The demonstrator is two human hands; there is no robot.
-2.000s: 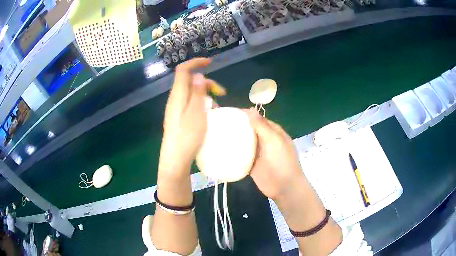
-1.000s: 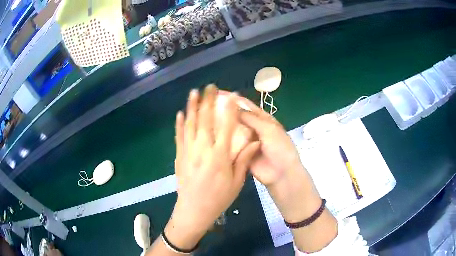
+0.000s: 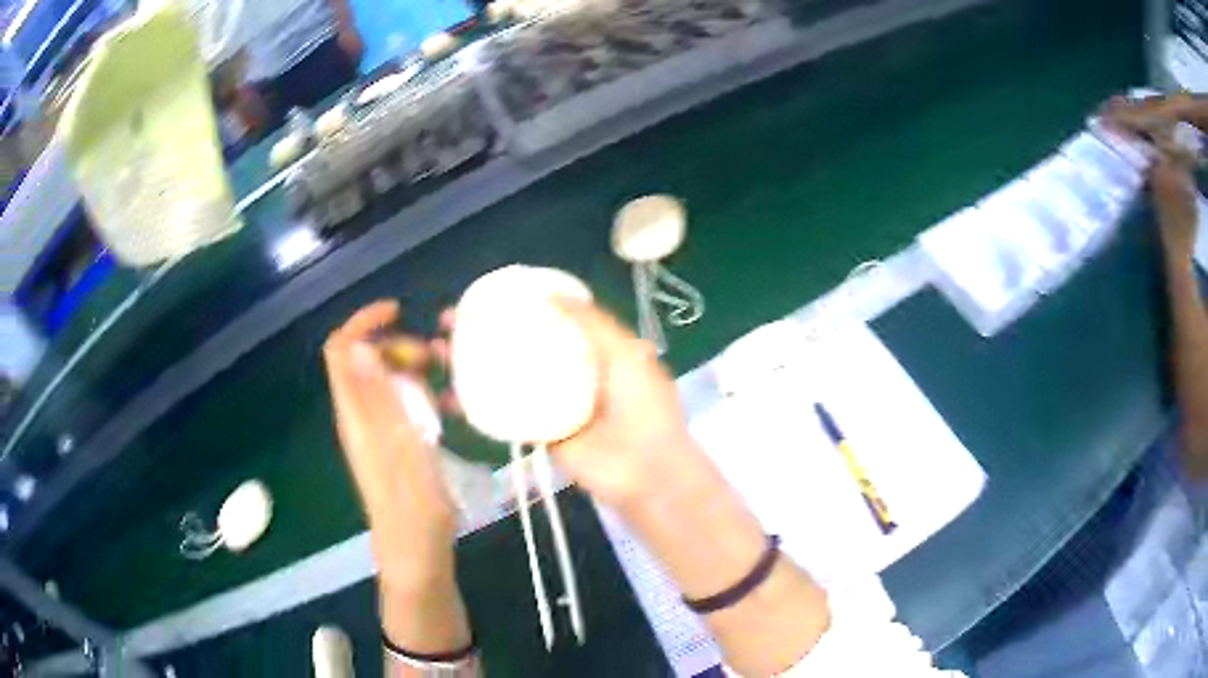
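A cream-white oval device is held up over the near rail, its cord loop hanging down. My right hand grips it from the right side. My left hand is just left of it, fingers curled, with a white wad, perhaps a cloth, at the palm; the wad is partly hidden and blurred. Another device with a cord lies on the green belt behind, and one more lies on the belt at left.
Paper sheets bear a yellow-black pen and a white device. White trays stand at right, where another person's hands reach in. A device is at the lower left. A yellow sheet hangs upper left.
My hands came together over the device and have parted again; the right holds it, the left is off to its side. The view has shifted, and another person's hands now show at right.
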